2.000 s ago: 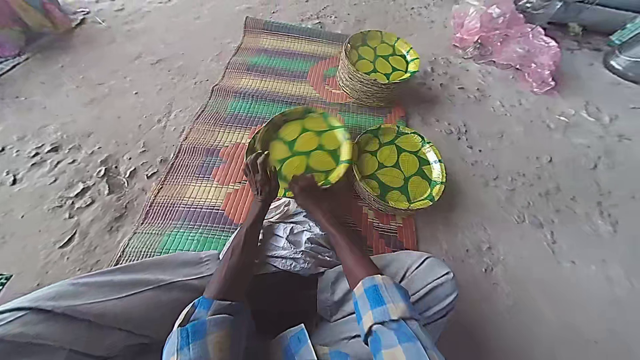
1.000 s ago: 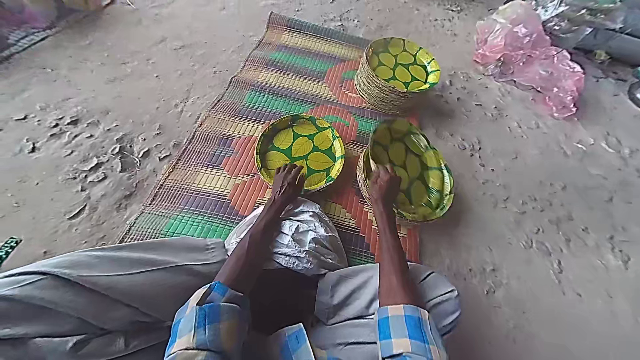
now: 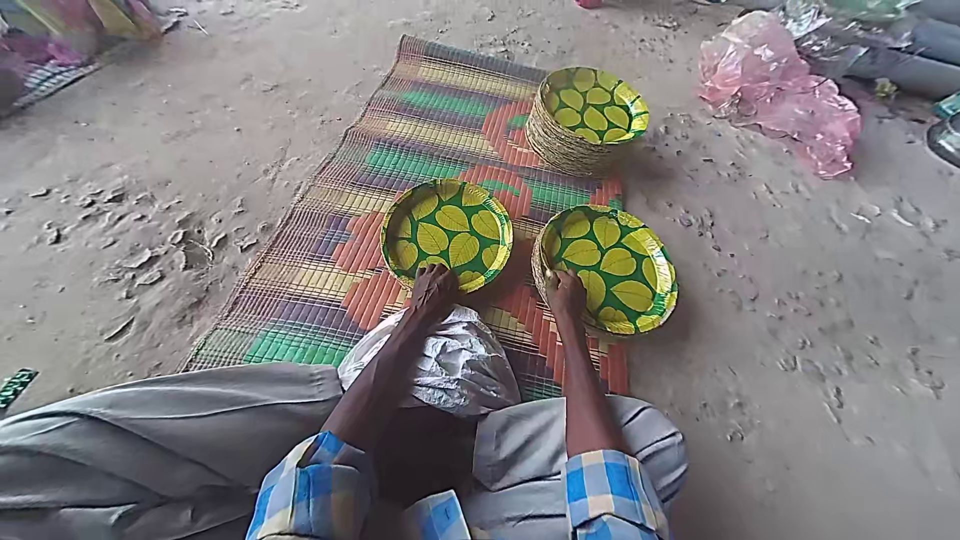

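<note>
My left hand (image 3: 435, 291) is at the near rim of a round plate with yellow leaves on green (image 3: 463, 249), its fingertips over the edge. My right hand (image 3: 564, 292) touches the near left rim of a stack of like plates (image 3: 619, 262) on the right; whether it grips the top plate is not plain. A taller stack of leaf-patterned plates (image 3: 592, 109), with rough straw-coloured sides, stands farther back. White crumpled sheeting (image 3: 457, 360) lies under my left forearm.
A striped woven mat (image 3: 300, 300) lies beneath the plates on a dirt floor (image 3: 795, 300). Pink plastic film (image 3: 780, 97) is heaped at the upper right. My folded legs in grey trousers (image 3: 150, 442) border the mat.
Two seconds ago both hands held a plate between them. The hands have since parted, the right one to the right-hand stack, whose top plate looked tilted a second ago and now lies flatter.
</note>
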